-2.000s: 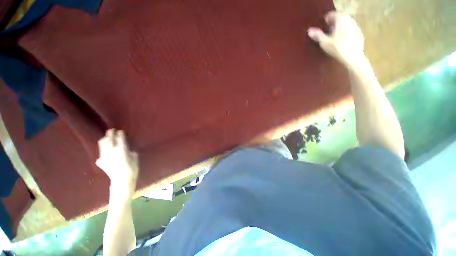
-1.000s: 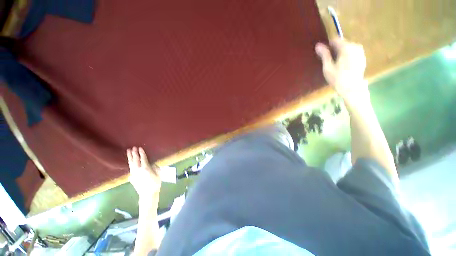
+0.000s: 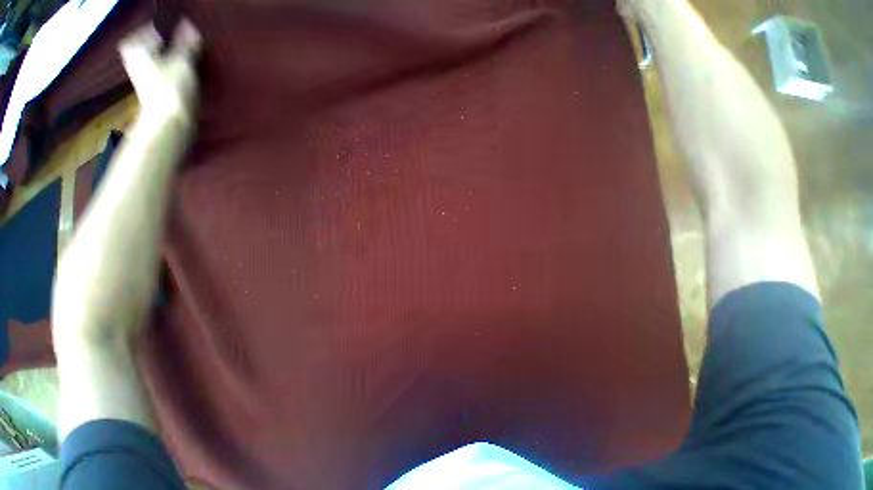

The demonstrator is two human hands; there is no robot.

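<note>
A large dark red fabric panel [image 3: 431,220] fills the middle of the view, from the top edge down to my body, with folds across its top and down its left side. My left hand [image 3: 165,72] is blurred at the panel's upper left; whether it pinches the cloth does not show. My right hand [image 3: 639,10] is at the panel's upper right edge, mostly cut off by the top of the picture, so its grip is hidden. A small pale metal piece [image 3: 644,46] shows just below it.
The worn tan table [image 3: 747,239] shows at the right, with a small pale, box-like object [image 3: 799,59] on it. Navy fabric [image 3: 31,254] and a small red piece [image 3: 31,343] lie at the left. A white sheet [image 3: 57,53] lies on dark red cloth at the upper left.
Both hands have moved forward, to the top of the view. The red panel now reaches down to my body and covers the table's near edge. The box-like object has come into view.
</note>
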